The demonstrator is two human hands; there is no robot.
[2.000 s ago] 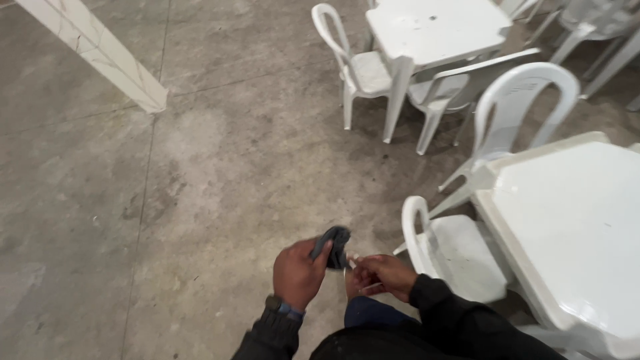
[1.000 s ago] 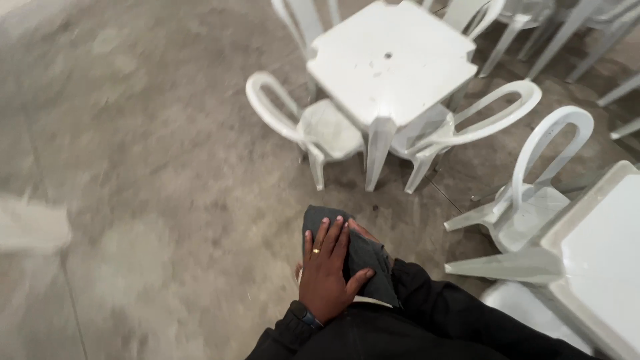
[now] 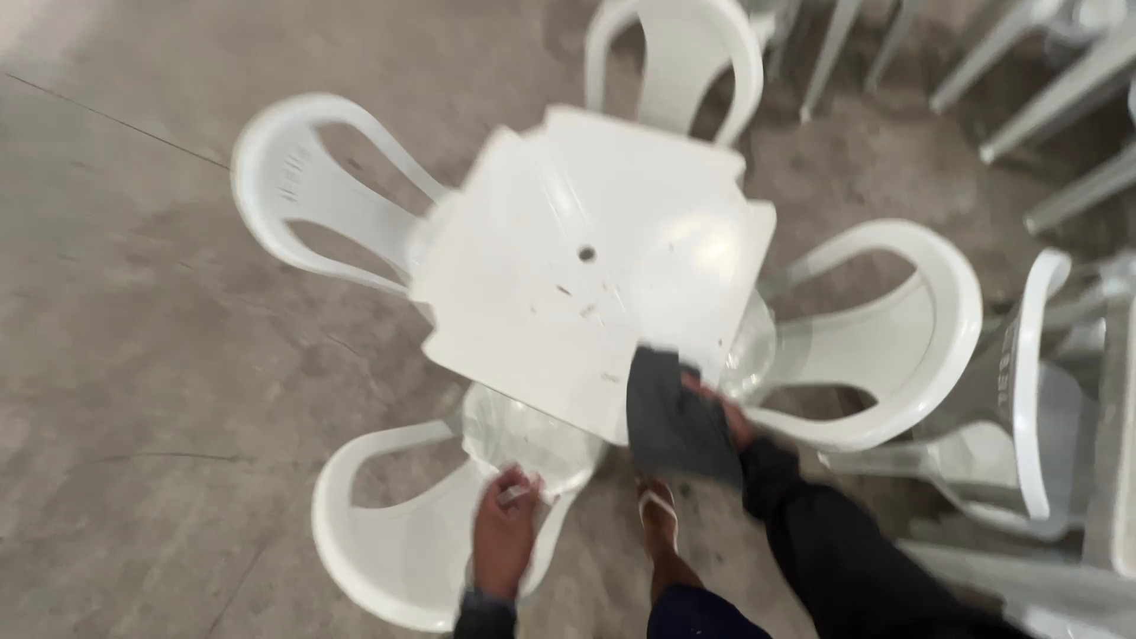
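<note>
My right hand [image 3: 723, 413] holds a dark grey cloth [image 3: 670, 417] by its right side, over the near right edge of a white plastic table [image 3: 532, 257]. Small dark and pale bits of debris [image 3: 586, 311] lie on the tabletop near its centre hole. My left hand [image 3: 508, 524] has its fingers curled above the seat of the near white plastic chair [image 3: 382, 524]. Something small and pale shows at its fingertips, too blurred to name.
White plastic chairs stand around the table: one at the upper left [image 3: 293, 186], one at the back [image 3: 683, 62], one at the right [image 3: 887, 346]. Another chair [image 3: 1029, 390] and a second table's edge [image 3: 1123, 444] are at far right. My sandalled foot [image 3: 657, 510] is on the concrete floor.
My hands were together at the grey cloth; now they are apart, the cloth in my right hand only. The view has moved to the table, which is now right in front of me.
</note>
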